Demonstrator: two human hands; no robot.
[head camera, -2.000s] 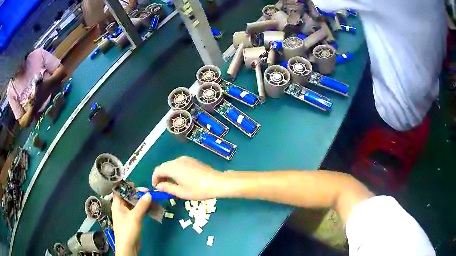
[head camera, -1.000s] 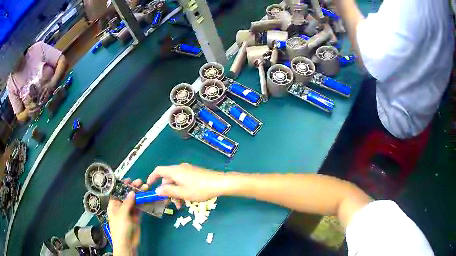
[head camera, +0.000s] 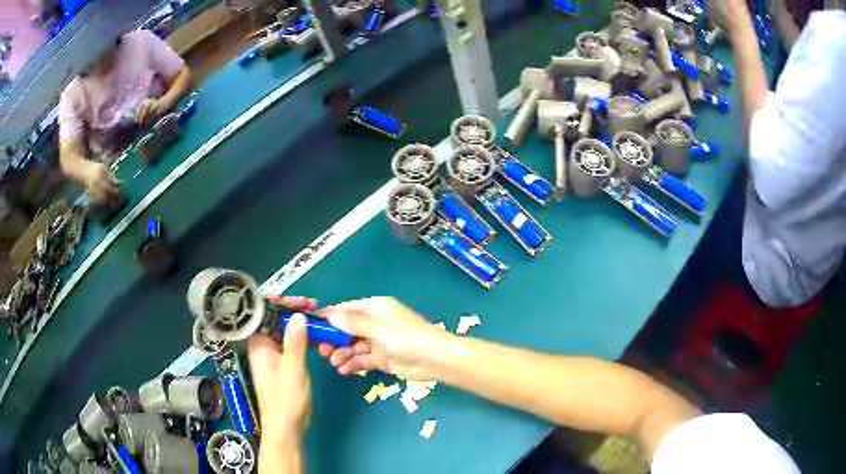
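Note:
A fan unit (head camera: 228, 304) is held over the bench, its round grey-brown head to the left and its open handle to the right. A blue battery (head camera: 318, 330) lies along the handle. My left hand (head camera: 280, 389) grips the unit from below near the head, thumb on the battery's left end. My right hand (head camera: 388, 335) holds the handle and battery at the right end; its fingers hide part of the handle. Small pale adhesive pads (head camera: 413, 393) lie loose on the green bench (head camera: 519, 370) below my right hand.
Four open fan units (head camera: 471, 167) stand in a group at the belt edge. More fan units (head camera: 640, 102) are heaped at upper right, others (head camera: 153, 421) at lower left. The dark green conveyor (head camera: 250, 190) carries units. A worker (head camera: 121, 93) sits opposite, another (head camera: 798, 176) at right.
The view has shifted, so the bench appears further right. The held unit's head is tilted differently, and my right hand has moved from above the battery to around the handle's right end.

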